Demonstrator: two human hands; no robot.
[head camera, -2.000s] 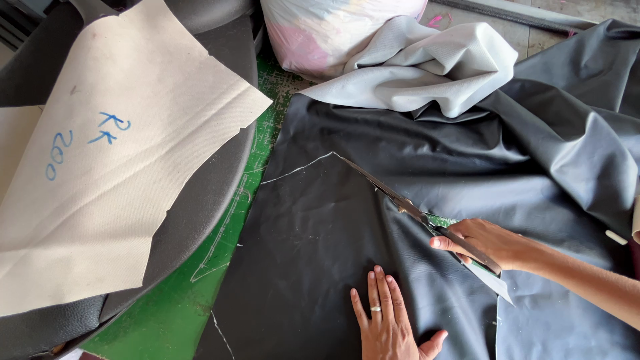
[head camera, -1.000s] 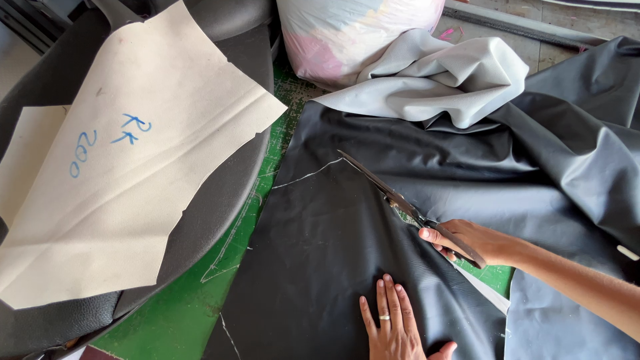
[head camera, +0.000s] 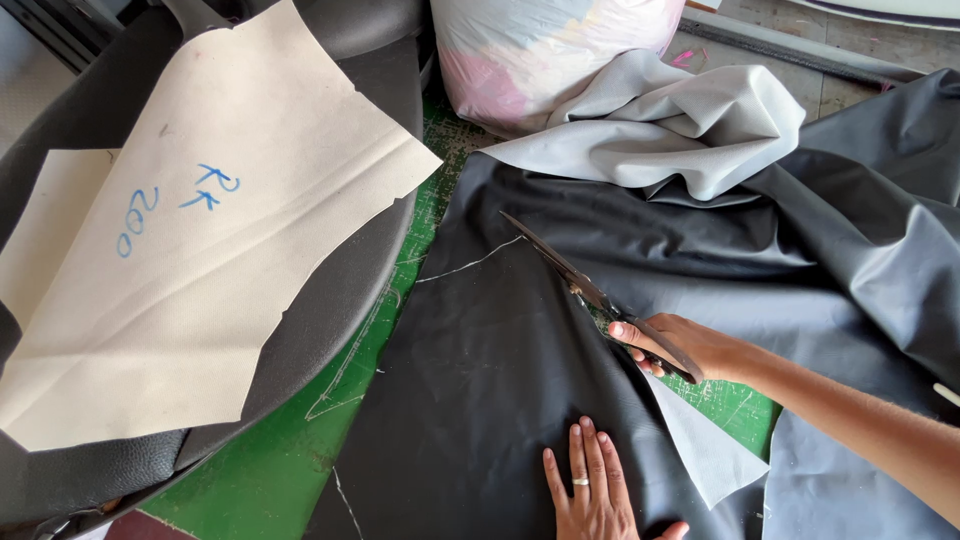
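Observation:
Black vinyl upholstery sheet (head camera: 480, 375) with pale backing lies across the green work surface. My right hand (head camera: 667, 349) holds large metal scissors (head camera: 574, 277) at the right of centre. Their blades lie at the sheet's cut edge, with the tip just past the corner of a white drawn line (head camera: 469, 265). Beneath the handles the cut has parted, and a flap of the sheet is folded over, showing its pale backing (head camera: 705, 442). My left hand (head camera: 595, 487), with a ring on one finger, rests flat on the sheet with its fingers spread, below the scissors.
A cream pattern piece (head camera: 202, 300) with blue writing lies on a dark padded seat (head camera: 345, 262) at the left. A stuffed plastic bag (head camera: 540, 60) stands at the back, beside the sheet's bunched, grey-backed part (head camera: 675, 142). Scratched green surface (head camera: 255, 457) shows between seat and sheet.
My right hand and the scissors have moved up and left along the cut, the blades now reaching the white line's corner. The gap behind them has widened, and more backing shows. My left hand stays flat.

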